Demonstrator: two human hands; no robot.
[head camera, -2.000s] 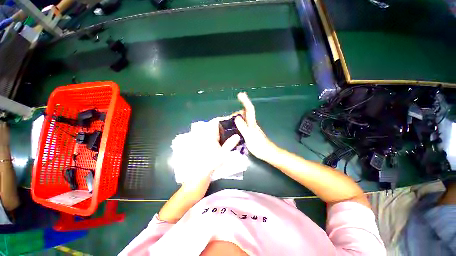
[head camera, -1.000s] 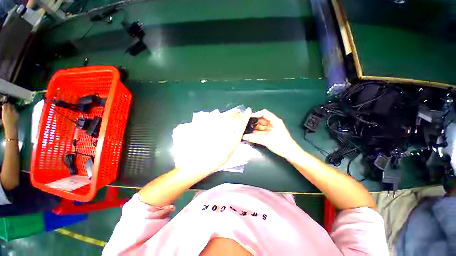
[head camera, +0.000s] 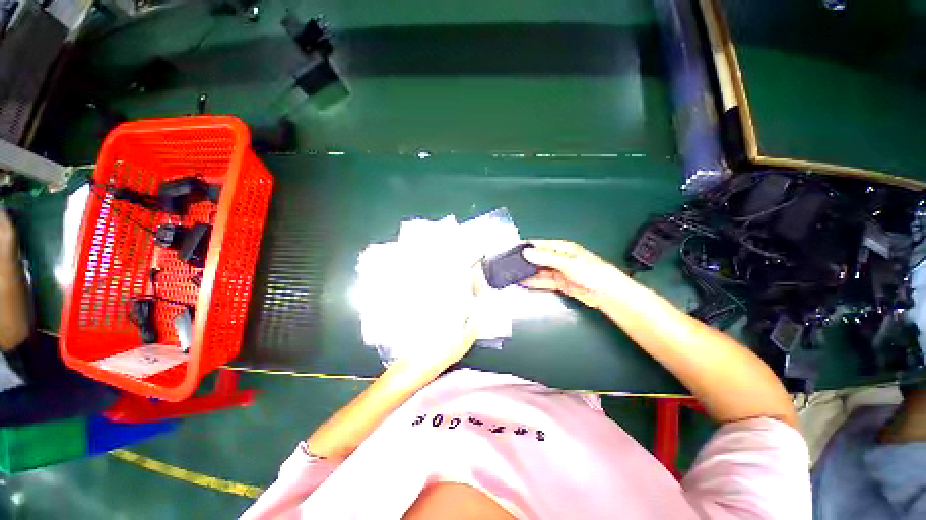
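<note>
A black power adapter (head camera: 510, 266) is held over a pile of white sheets or bags (head camera: 418, 266) on the green bench in front of me. My right hand (head camera: 565, 272) grips the adapter's right end between thumb and fingers. My left hand (head camera: 447, 330) lies over the lower part of the white pile, just left of and below the adapter. It is washed out against the white, so its fingers and any hold are hard to make out.
A red slotted basket (head camera: 218, 335) with several black adapters stands at left. A tangled heap of black adapters and cords (head camera: 777, 249) lies at right. Black adapters (head camera: 317, 76) lie on the belt beyond. Another person's arm (head camera: 10, 284) shows at far left, and another person's clothing at lower right.
The adapter, between both hands before, now shows plainly in my right hand. My left hand has drawn down and back from it. The adapters on the far belt have shifted right in view.
</note>
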